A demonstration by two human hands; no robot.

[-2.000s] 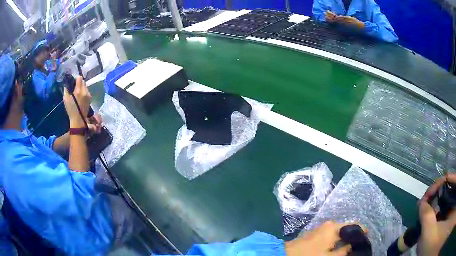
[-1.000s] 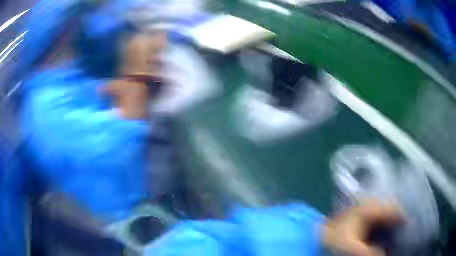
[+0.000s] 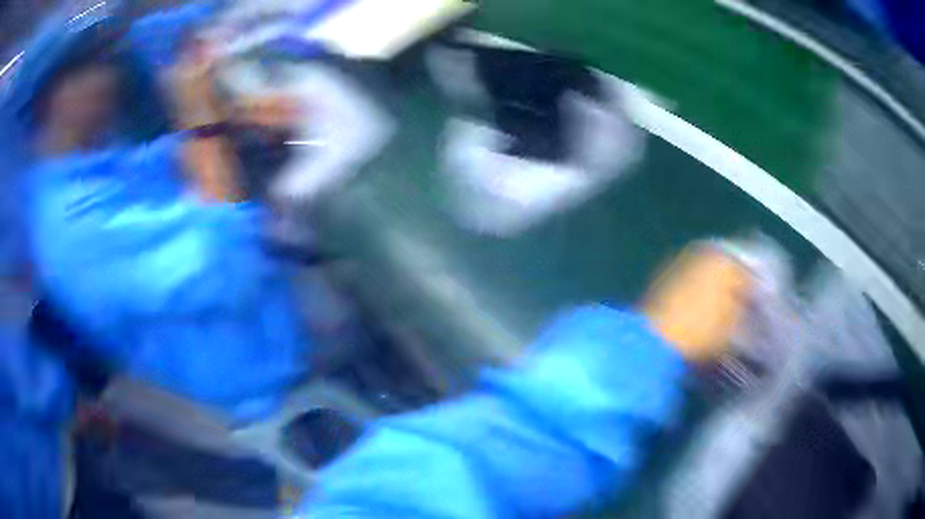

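The whole view is blurred. My left hand (image 3: 700, 299) reaches in from the bottom in a blue sleeve and is over the clear plastic bag (image 3: 766, 269) at the right, covering part of it. Its fingertips are hidden or smeared, so I cannot tell if they hold anything. A black bracket (image 3: 806, 466) lies on bubble wrap (image 3: 700, 461) at the lower right, partly cut off by the picture's edge. My right hand is out of the picture.
Another black bracket (image 3: 532, 96) lies on white wrap (image 3: 517, 188) farther up the green bench. A pale-topped box (image 3: 390, 22) is behind it. A seated person in a blue smock (image 3: 152, 253) works at the left. A white rail (image 3: 751, 172) borders the green belt.
The camera view has swung. My left hand has moved up from the dark part by the bubble wrap to the plastic bag. My right hand, seen at the right edge two seconds ago, has left the view.
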